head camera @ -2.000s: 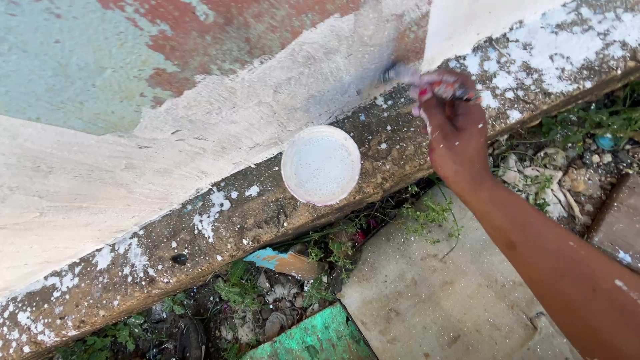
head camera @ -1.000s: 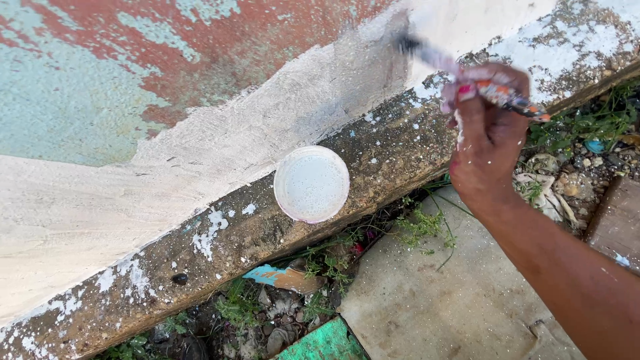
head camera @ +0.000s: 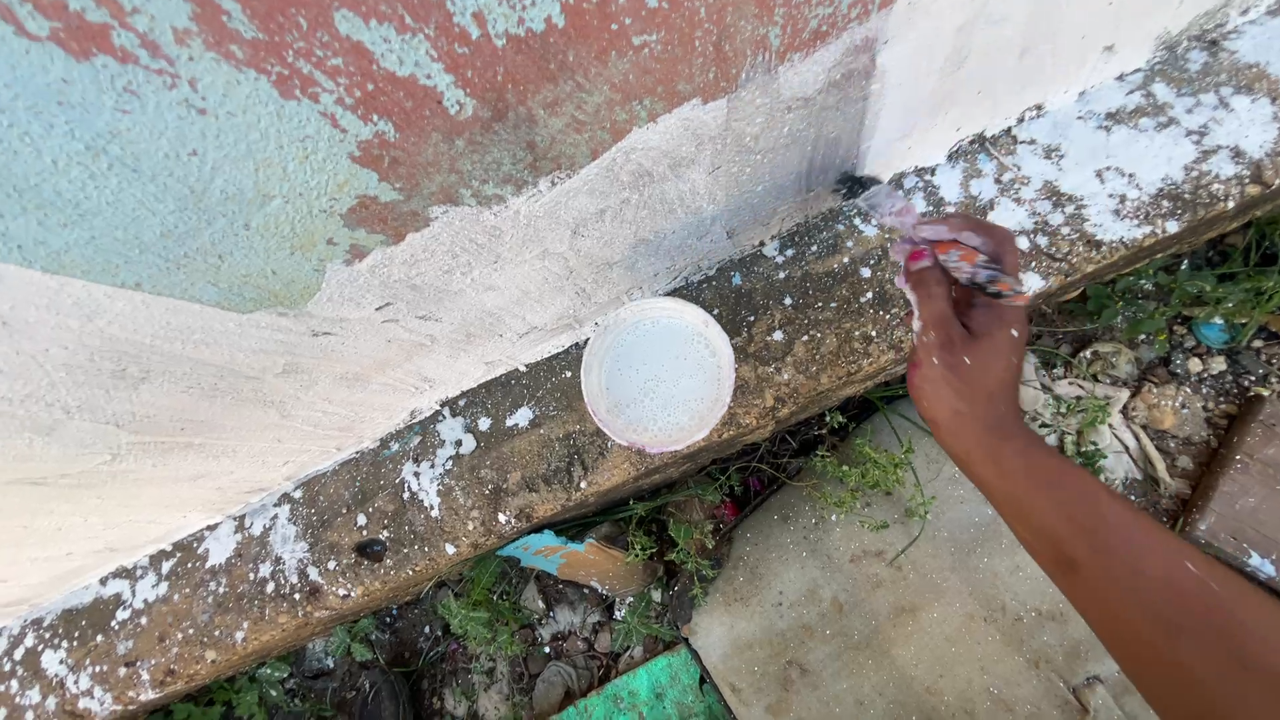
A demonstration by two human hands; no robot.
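My right hand (head camera: 965, 320), speckled with white paint, is closed around the orange, paint-smeared handle of a paintbrush (head camera: 890, 208). The brush's dark bristles are at the foot of the wall (head camera: 790, 130), where it meets a rough concrete ledge (head camera: 480, 450). Fresh white paint covers the wall's lower band; above it show peeling red and pale green-blue paint. Left of my hand, a round white tub (head camera: 658, 375) of bubbly white liquid stands on the ledge. My left hand is out of view.
Below the ledge lie weeds (head camera: 865, 470), rubble, a blue-and-tan fragment (head camera: 580, 560), a green painted slab (head camera: 650, 692) and a large pale stone slab (head camera: 900, 590). A brown block (head camera: 1240, 490) sits at the right edge.
The brush's bristles have moved from higher on the wall down to its foot by the ledge. My right hand still holds the brush, and the tub remains on the ledge.
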